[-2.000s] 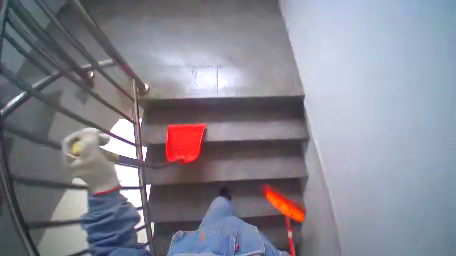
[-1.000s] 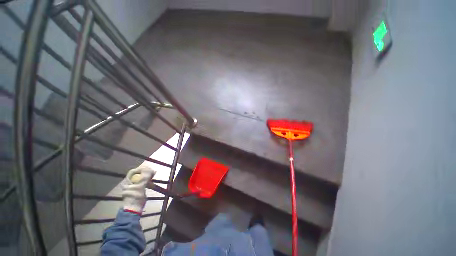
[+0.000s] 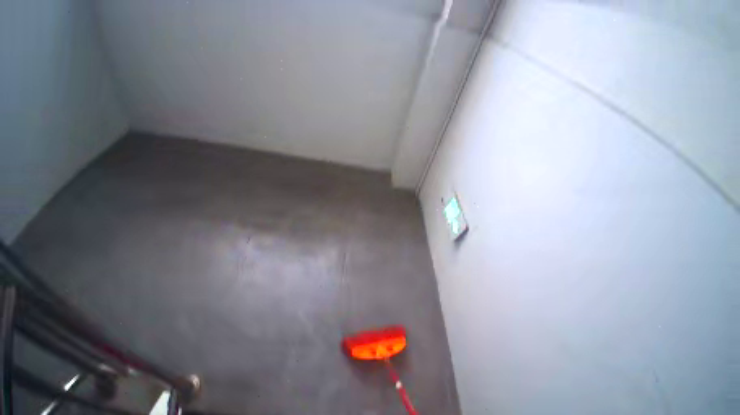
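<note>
The broom has a red and orange head that shows over the grey landing near the bottom of the view, right of the middle. Its red pole runs down to the right and out at the bottom edge. Whether the head touches the floor I cannot tell. Neither of my hands is in the picture, so what holds the pole is hidden. The red dustpan is not in view.
The grey landing spreads ahead between pale walls. The metal handrail crosses the lower left corner and ends in a round cap. A small green lit sign is on the right wall. A vertical pipe stands in the far right corner.
The view has tilted up from the steps to the landing. My left glove and the dustpan have gone out of the picture. The broom head now appears lower and further left.
</note>
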